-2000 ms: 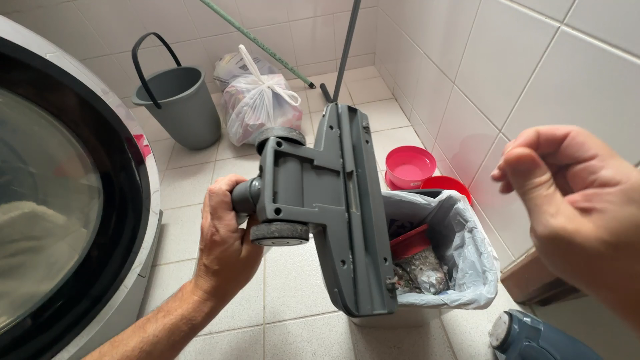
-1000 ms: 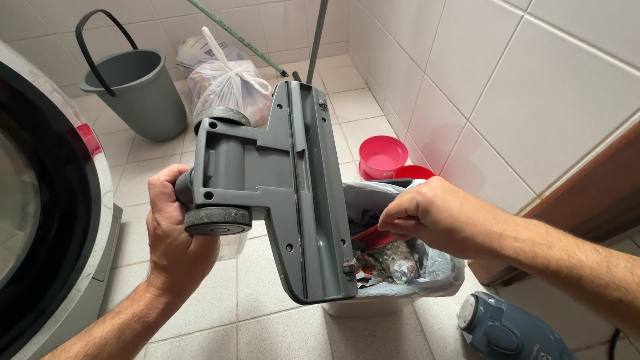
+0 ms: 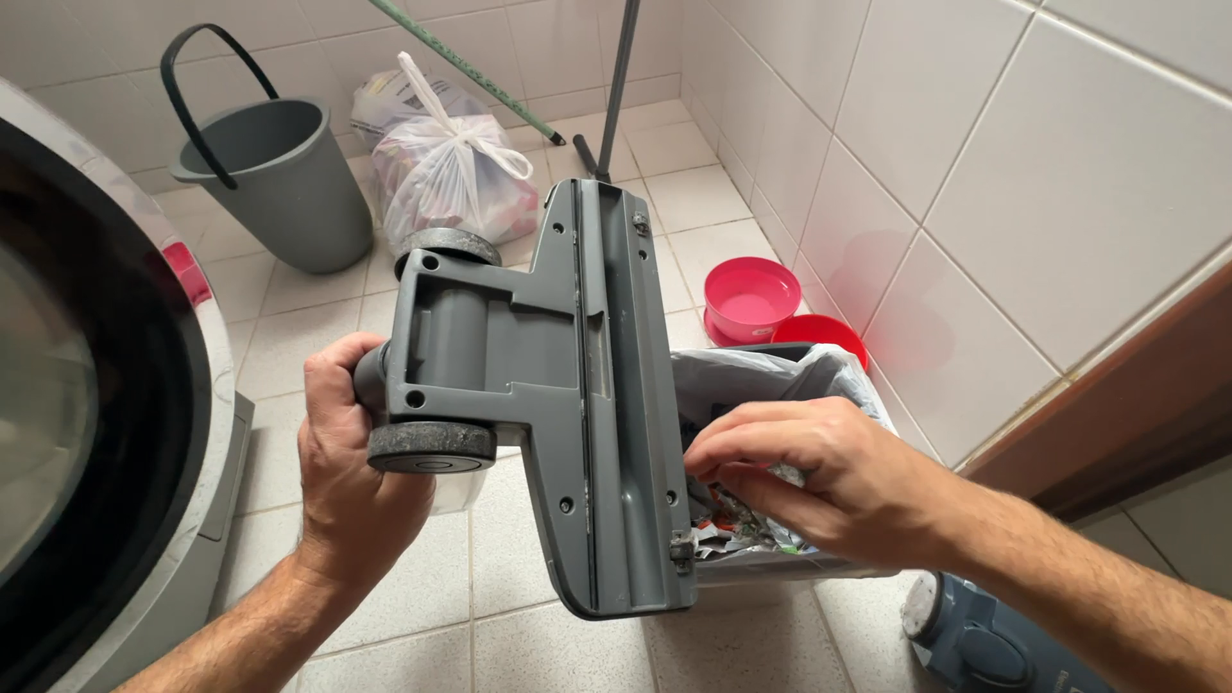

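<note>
My left hand (image 3: 351, 452) grips the neck of a grey vacuum cleaner floor head (image 3: 539, 385), its underside with two wheels and a long slot turned toward me. Beside its right edge, above a waste bin (image 3: 789, 568) lined with a plastic bag, is my right hand (image 3: 780, 462), fingers bent and thumb near the fingertips. Whether anything small is between those fingers cannot be told. Litter (image 3: 731, 529) shows in the bin below the hand, and part of the bin is hidden behind the floor head.
A grey bucket (image 3: 289, 192) and a tied plastic bag (image 3: 452, 178) stand behind. Pink (image 3: 751, 294) and red bowls (image 3: 828, 337) sit by the tiled wall. A front-loading machine (image 3: 217, 385) is at left, a blue-grey appliance body (image 3: 1001, 640) at lower right. Two poles reach the floor at the back.
My right hand has come from the right, away from the floor head, to a place over the bin beside it. The left hand has kept its grip on the floor head.
</note>
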